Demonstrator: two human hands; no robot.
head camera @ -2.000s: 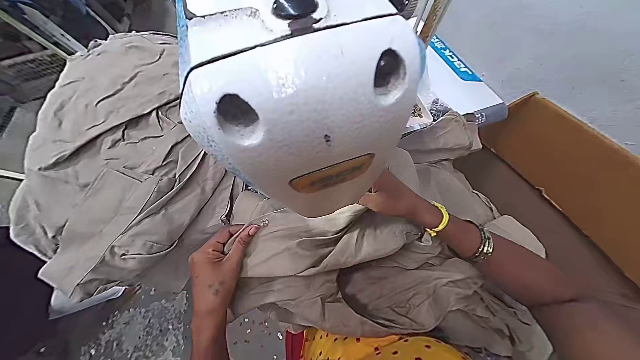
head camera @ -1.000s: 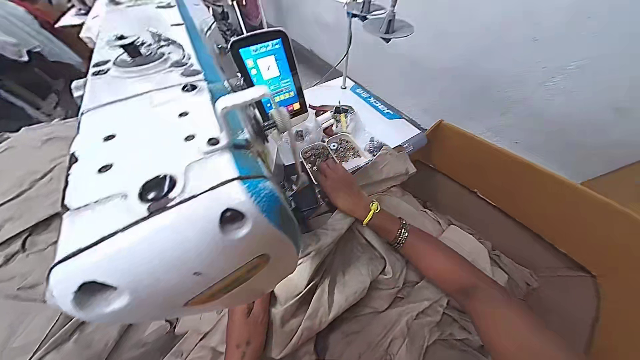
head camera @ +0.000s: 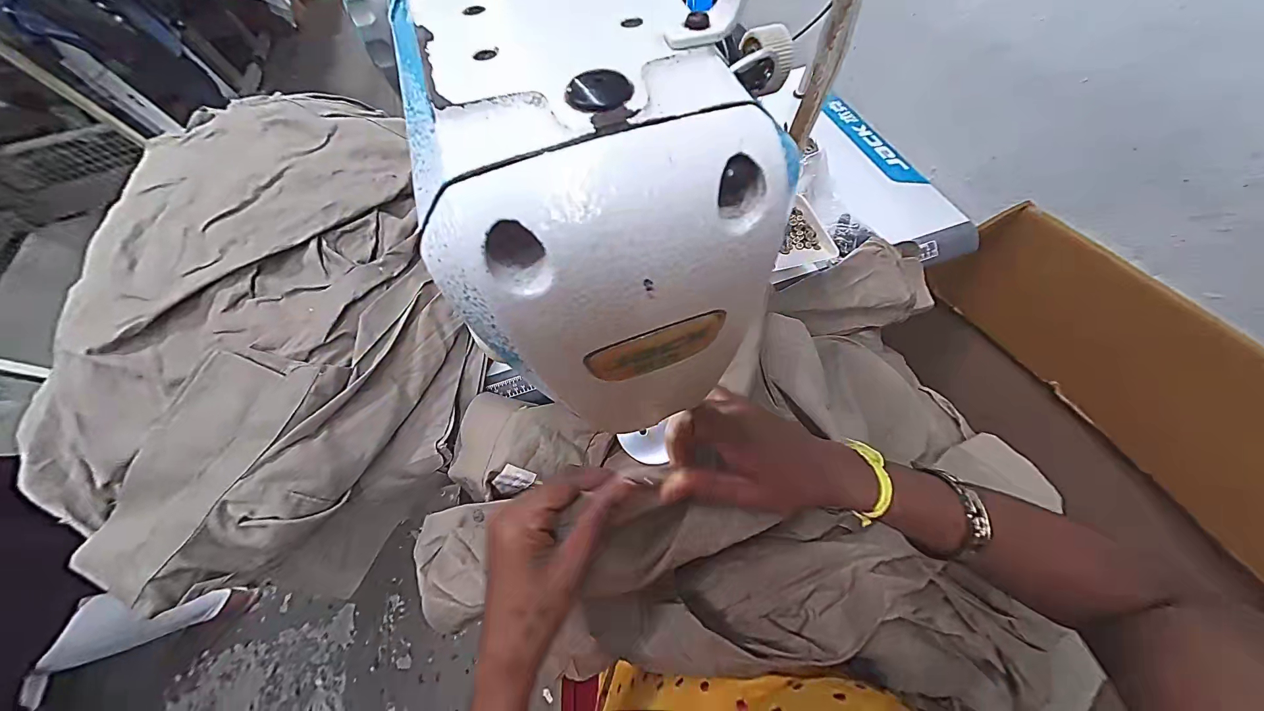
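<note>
The white head of an industrial sewing machine [head camera: 612, 227] fills the upper middle and hides its needle area. Under its front end lies a beige cloth garment [head camera: 770, 553], bunched across my lap. My left hand [head camera: 548, 538] pinches the garment's edge between thumb and fingers. Close to its right, my right hand [head camera: 741, 454] is blurred, with fingers bent at the cloth; whether it holds a small part cannot be seen. A round white disc [head camera: 647, 444] shows just behind the right fingers. A small white label [head camera: 513, 480] sits on the cloth left of the hands.
More beige garments [head camera: 247, 326] are heaped at the left. Behind the machine at right are a tray of small metal parts [head camera: 805, 237] and a white and blue Jack box [head camera: 908, 197]. A brown cardboard wall [head camera: 1106, 365] runs along the right side, beside a grey wall.
My right hand has come back from the small-parts tray, where it was one second ago, to the cloth beside my left hand. The view has swung back over the machine's front.
</note>
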